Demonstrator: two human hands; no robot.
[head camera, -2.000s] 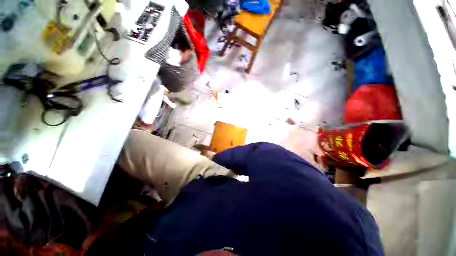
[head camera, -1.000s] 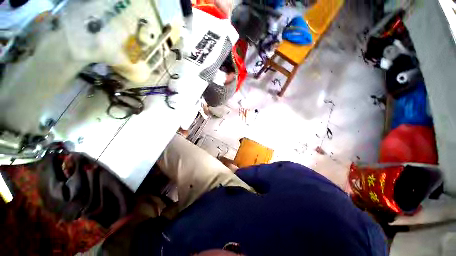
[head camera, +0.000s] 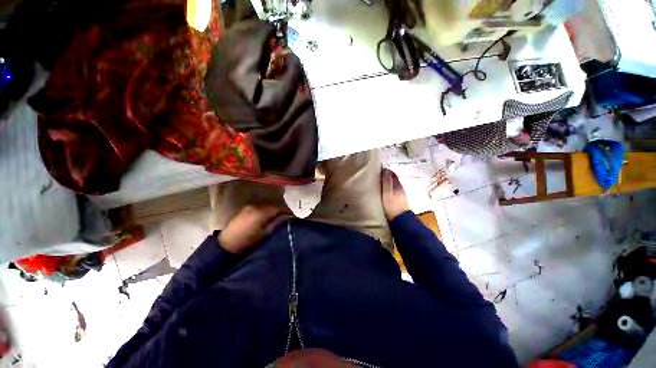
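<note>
The rust-red and dark floral garment (head camera: 137, 93) lies in a heap on the table at the upper left. Its plain dark brown-grey lining (head camera: 241, 79) lies bunched at its right side, below the presser foot (head camera: 282, 11). My left hand (head camera: 248, 226) rests on my lap near the table's front edge, touching no cloth of the garment; its fingers are partly hidden. My right hand (head camera: 392, 195) rests beside my right thigh, partly hidden by the leg and sleeve. A small white tag (head camera: 303, 199) hangs at the garment's lower edge.
Black-handled shears (head camera: 400, 54) and a blue-purple tool (head camera: 440, 66) lie right of the needle. Further right are a box of metal bits (head camera: 538, 76) and checked cloth (head camera: 489, 133) over the table edge. An orange wooden bench (head camera: 633, 171) stands at right on the scrap-strewn floor.
The view has swung left, back to the machine and my lap. The garment heap and both my hands now show clearly. The red shiny bag at right has left the view.
</note>
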